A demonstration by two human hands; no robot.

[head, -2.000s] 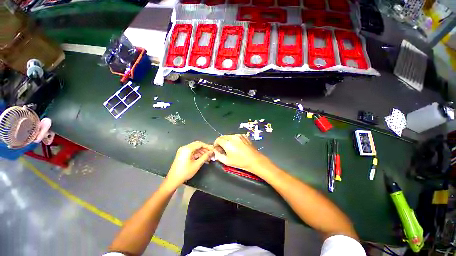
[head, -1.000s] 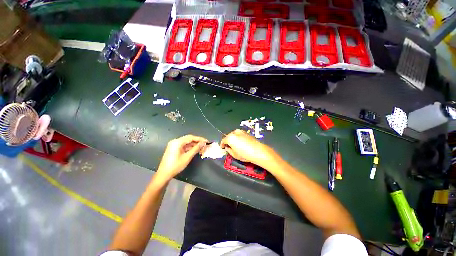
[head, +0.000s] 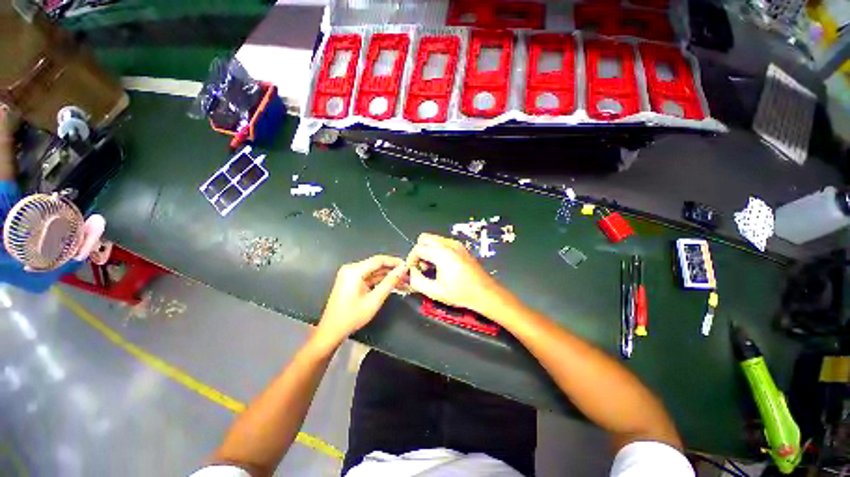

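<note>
My left hand (head: 358, 294) and my right hand (head: 450, 273) meet fingertip to fingertip above the green mat near its front edge. Something small is pinched between them, but the fingers hide it and I cannot tell what it is. A red housing (head: 460, 318) lies on the mat just beside and below my right hand, partly covered by it. A loose cluster of small white pieces (head: 484, 235) lies just beyond my right hand.
A blister tray (head: 424, 124) of red housings stands behind. A divided frame (head: 234, 181) and metal parts (head: 260, 251) lie left. Tweezers (head: 626, 312), a red-handled tool (head: 640, 307), a boxed device (head: 695, 264) and an electric screwdriver (head: 770, 402) lie right. A person's blue sleeve (head: 11, 197) shows far left.
My hands were apart around a white crumpled piece a second ago; they are now together and the piece is mostly hidden. A person's arm has appeared at the far left.
</note>
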